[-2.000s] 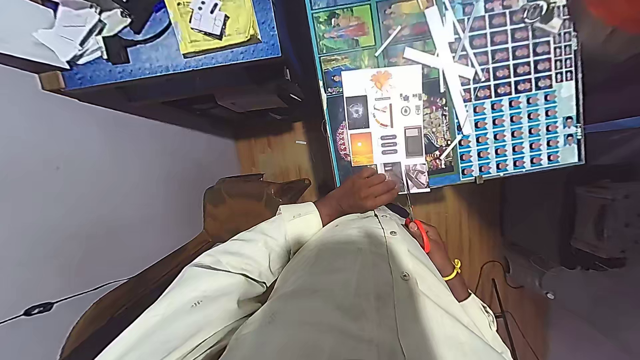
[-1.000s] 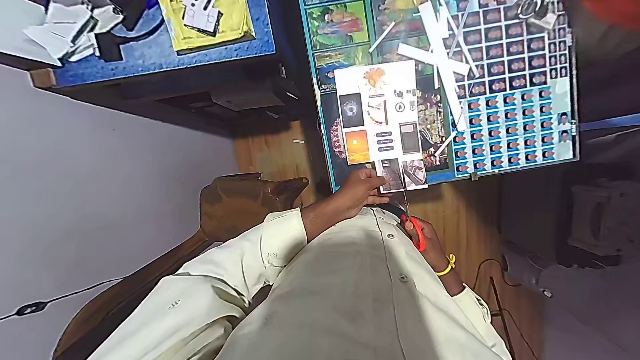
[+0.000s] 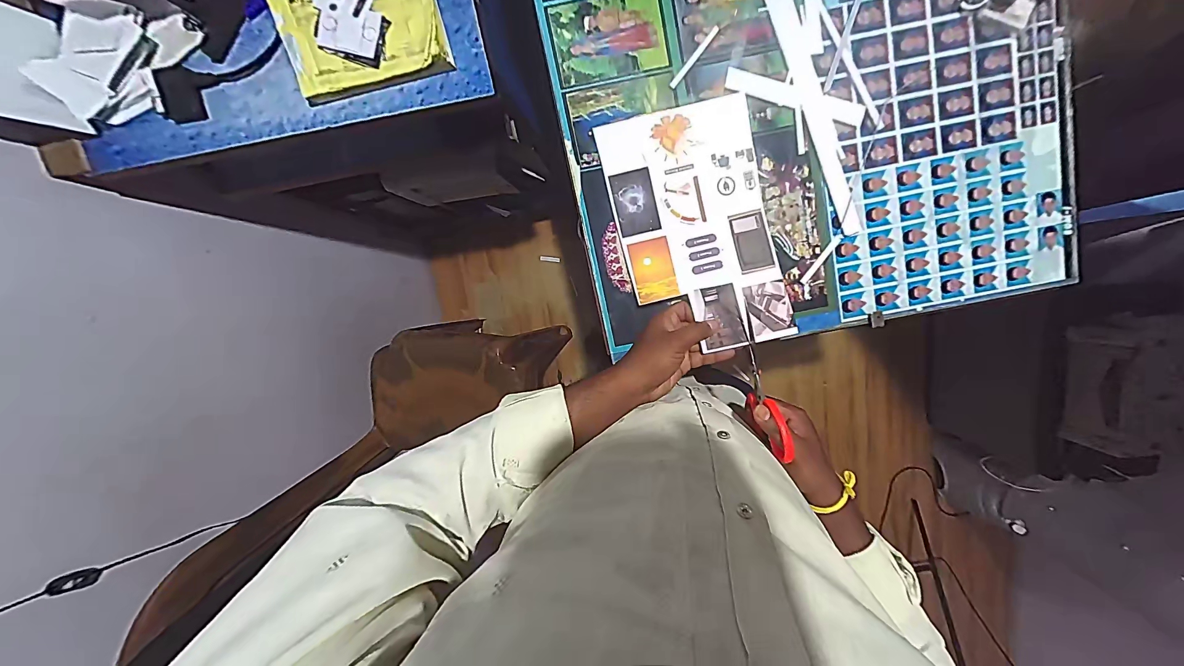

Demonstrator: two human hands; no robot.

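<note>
My left hand (image 3: 668, 350) grips the near left corner of a printed sheet (image 3: 717, 199) that bears small pictures, with its thumb on top. A pair of scissors with red handles (image 3: 783, 431) is in my right hand (image 3: 803, 449), which wears a yellow wristband. The scissor blades point away from me and meet the near edge of the sheet, between two small grey pictures. The rest of the sheet lies over the picture-covered table top (image 3: 814, 322).
White paper strips (image 3: 814, 111) lie across the table beyond the sheet. On the left, a blue-topped desk (image 3: 370, 111) holds paper scraps (image 3: 116, 65) and a yellow packet (image 3: 421, 46). A brown chair (image 3: 435, 370) stands left of me; cables hang at both sides.
The scissor blades show along the line between the two small grey pictures, where a gap has opened at the sheet's near edge. Both hands have stayed in nearly the same place.
</note>
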